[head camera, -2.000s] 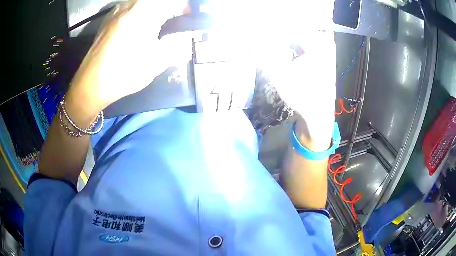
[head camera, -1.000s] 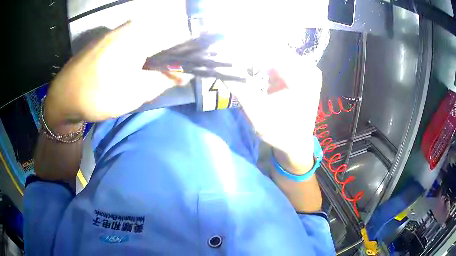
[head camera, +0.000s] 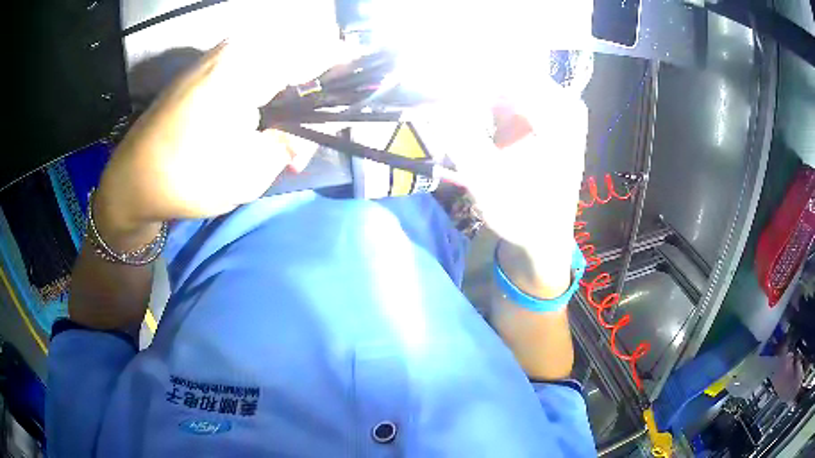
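Several black cables run in a fan from my left hand towards my right hand. My left hand, with the silvery bracelet, grips the bundle at one end. My right hand, with the blue wristband, is at the far end of the lowest cable; strong glare washes out its fingers, so its grip cannot be told. A pale block with a yellow arrow label stands behind the cables. Glare hides what lies above it.
A red coiled hose hangs at the right beside a metal frame. Blue baskets with dark cables are at the left. Crinkled clear plastic hangs just left of my right wrist. A dark rounded rectangle is at the upper right.
The black cables have come into view between my hands since the oldest frame and are now more spread out. My right hand has moved in left and down from its first place.
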